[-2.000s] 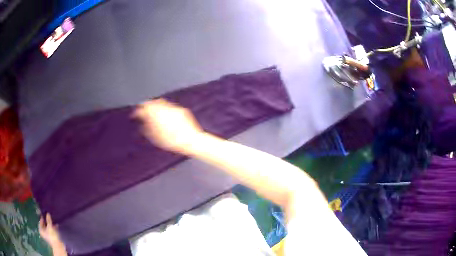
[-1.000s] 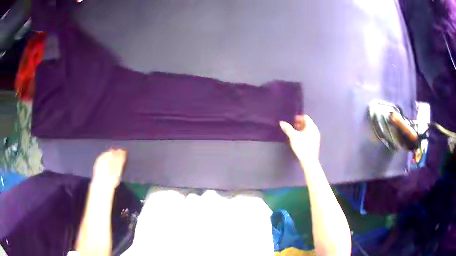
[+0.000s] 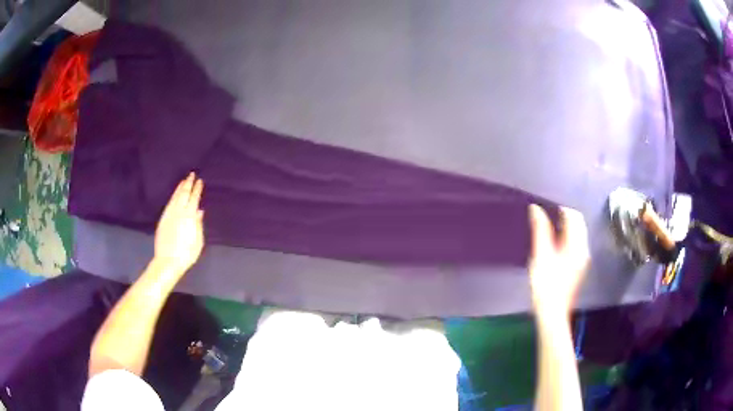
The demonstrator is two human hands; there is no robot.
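Observation:
Dark purple trousers (image 3: 362,201) lie across the grey-lavender pressing table (image 3: 386,72), bunched wide at the left and narrowing to a leg end at the right. My left hand (image 3: 180,225) lies on their near edge at the left, palm down with fingers extended. My right hand (image 3: 556,241) is at the right leg end, its thumb and fingers bent around the hem; the cloth between them is partly hidden. A steam iron (image 3: 643,225) with a silver body and brown handle stands at the table's right edge, clear of my right hand.
A red bundle (image 3: 60,96) is beyond the table's left edge. A purple cloth heap (image 3: 56,337) lies below the table at the left. More dark purple cloth (image 3: 619,329) hangs or lies at the lower right. A hose (image 3: 711,233) runs right from the iron.
The leg end has moved right and towards me with my right hand. My left hand has moved up onto the trousers' near edge. The view has shifted slightly.

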